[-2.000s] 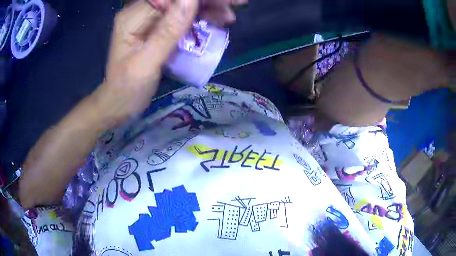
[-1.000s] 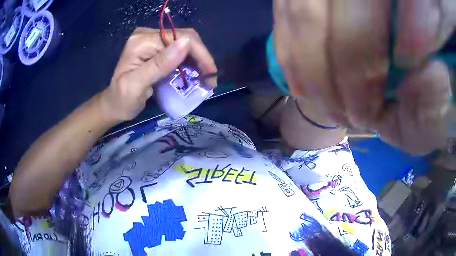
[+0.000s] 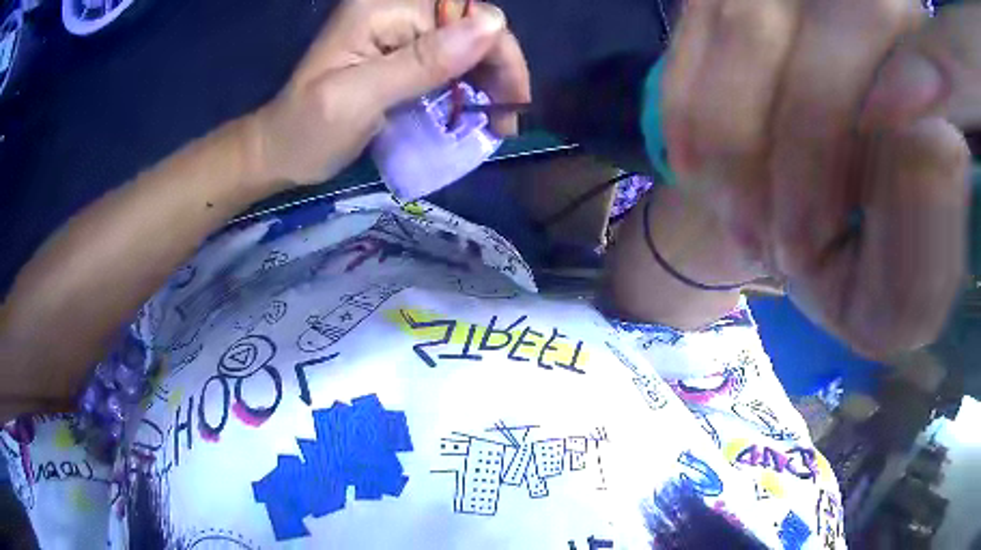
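My left hand [image 3: 371,91] holds a white, lilac-looking housing [image 3: 425,161] just above the bench's front edge, its open side turned up and to the right. A white insert [image 3: 460,113] sits in it, with a red lead wire at my fingers. My right hand [image 3: 807,161], large and blurred near the camera, is closed around an electric screwdriver [image 3: 608,107] with a black body and teal band. The screwdriver's thin dark tip points left and reaches the insert. Whether it touches a screw cannot be told.
Spoked housing ends [image 3: 97,13] lie on the black bench at the top left. The bench's green edge [image 3: 312,199] runs in front of my body. A patterned purple thing [image 3: 629,193] shows beside the right wrist. Blurred boxes and a blue area [image 3: 807,349] lie below right.
The screwdriver came in from the right, and its tip now reaches the insert. Since a second ago my left hand and the housing have shifted right and up in view.
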